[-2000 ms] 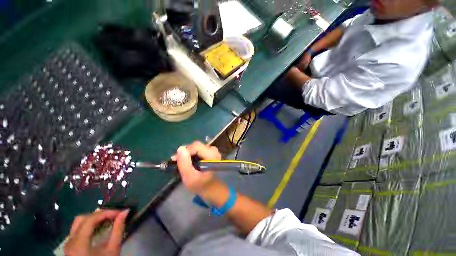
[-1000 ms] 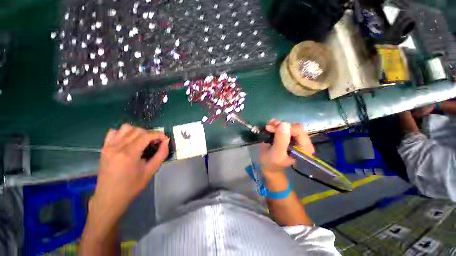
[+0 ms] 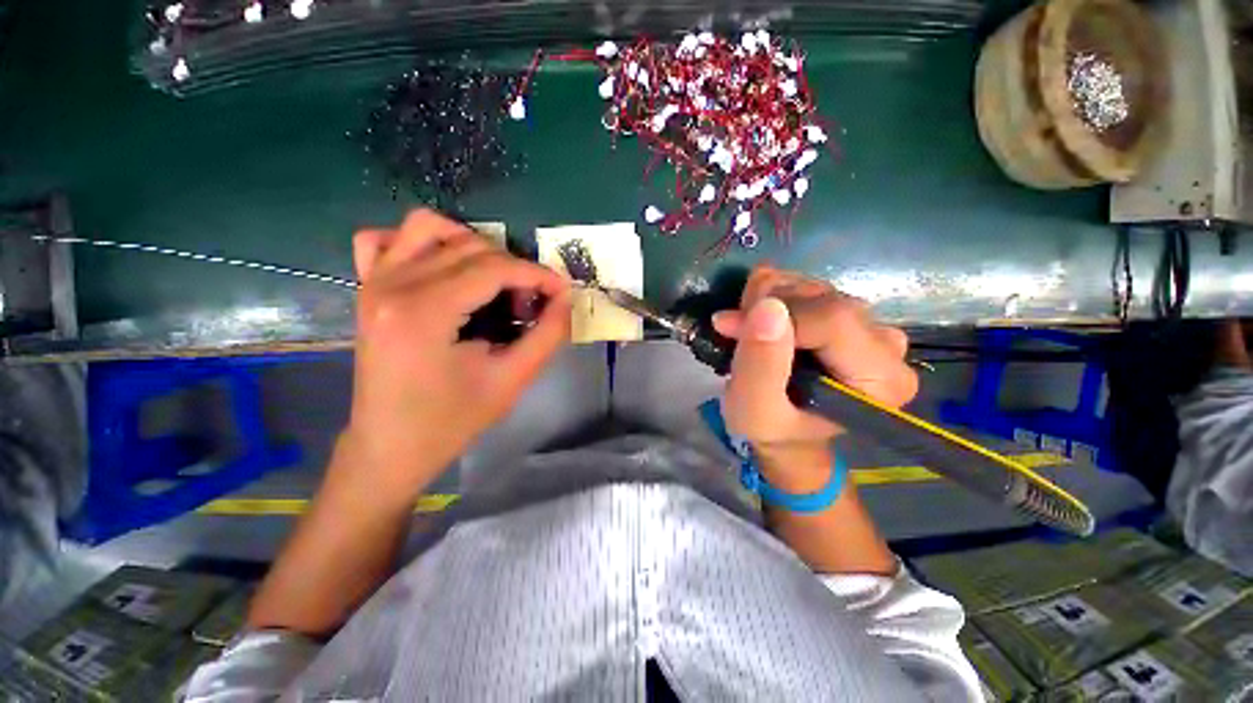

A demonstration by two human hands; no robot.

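Note:
My right hand (image 3: 818,360) holds the soldering iron (image 3: 907,433) like a pen. Its metal tip reaches over the cream work pad (image 3: 618,254) at the bench edge, at a small dark patch on the pad. My left hand (image 3: 454,309) is beside the pad's left side, thumb and fingertips pinched together near the iron's tip. A thin silvery solder wire (image 3: 206,256) runs from the left bench edge to my left hand. What the fingertips pinch is too small to tell. A smaller pale piece (image 3: 488,232) is partly hidden behind my left hand.
A black lead heap (image 3: 443,127) and a red-and-white component heap (image 3: 721,117) lie beyond the pad. A clear blister tray (image 3: 399,41) is at the back left. A tan tub (image 3: 1024,96) and pale station box (image 3: 1209,179) stand at right. A person's sleeve (image 3: 1216,446) shows far right.
The view has swung round and moved closer to the bench. The iron's tip has moved from the red-and-white heap to the cream pad. My left hand now reaches the pad's left edge.

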